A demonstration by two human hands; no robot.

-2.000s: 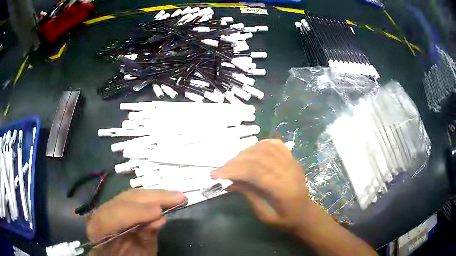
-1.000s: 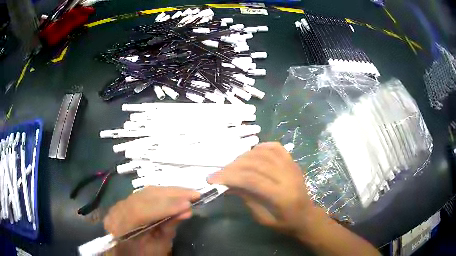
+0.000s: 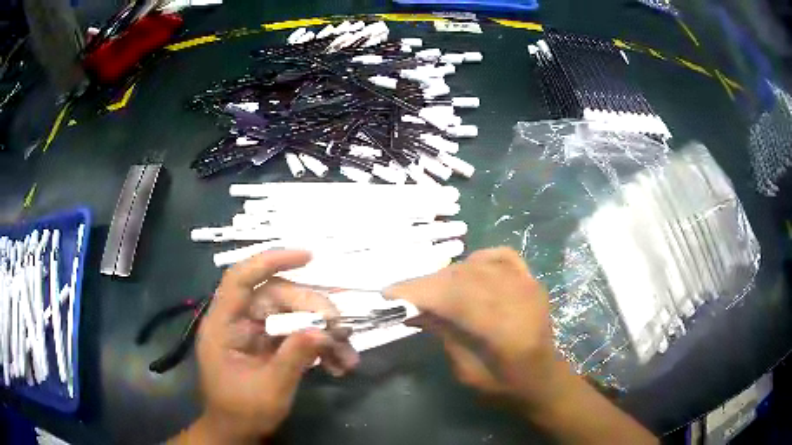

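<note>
My left hand [image 3: 260, 339] holds a black inner assembly by its white end piece [image 3: 293, 323], which lies between thumb and fingers. My right hand [image 3: 486, 317] holds a white sleeve [image 3: 369, 306] at its right side; the dark inner part shows at the sleeve's open end. How far it sits inside is hard to tell. Assembled white rods [image 3: 347, 213] lie side by side in a bright pile just beyond my hands. A tangled heap of black inner assemblies [image 3: 330, 109] with white ends lies behind the pile.
A small blue tray [image 3: 84, 304] with white rods is at left. Beside it are a grooved metal block [image 3: 133, 219] and pliers [image 3: 178, 348]. At right are a clear bag [image 3: 669, 252] of sleeves and stacked black parts [image 3: 590, 83]. A red holder [image 3: 130, 48] is upper left.
The white end piece has moved from the lower left up and right, close to the sleeve. My left hand has turned and its fingers show around that end. The view has shifted slightly.
</note>
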